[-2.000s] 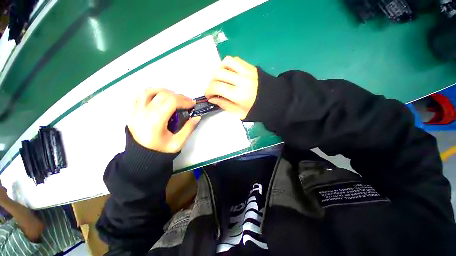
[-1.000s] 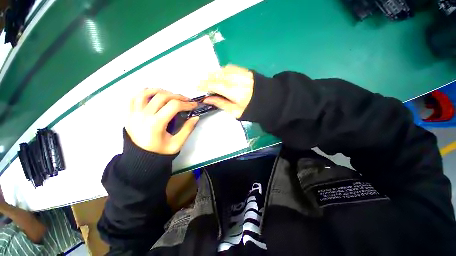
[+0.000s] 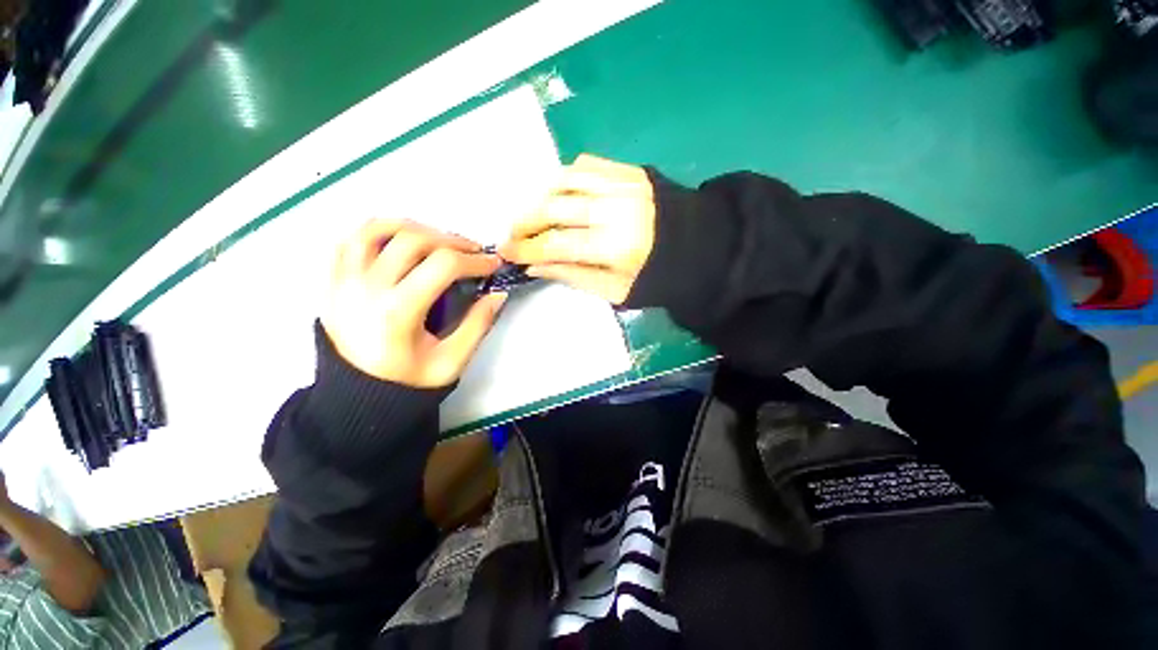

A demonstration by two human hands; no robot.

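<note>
My left hand (image 3: pixel 409 302) is wrapped around a black unit with a purple tint (image 3: pixel 453 309), held over the white work sheet (image 3: pixel 305 273). Most of the unit is hidden by the palm and fingers. Its slim black handle part (image 3: pixel 505 278) shows between the hands. My right hand (image 3: pixel 587 229) has its fingertips and thumb closed on that handle part, close to my left fingertips. Fine detail inside the handle is too small to tell.
A pile of narrow black handle shells (image 3: pixel 107 394) lies on the sheet at left. The green conveyor (image 3: pixel 165 121) runs beyond the white rail (image 3: pixel 381 114). Dark units (image 3: pixel 1003 19) stand at top right. A cardboard box (image 3: pixel 235 559) and a person's arm (image 3: pixel 57 559) are at lower left.
My right fingers have moved left along the handle part, closer to my left fingertips, and cover more of it. My left hand keeps its hold almost unmoved. The person's arm at lower left has shifted.
</note>
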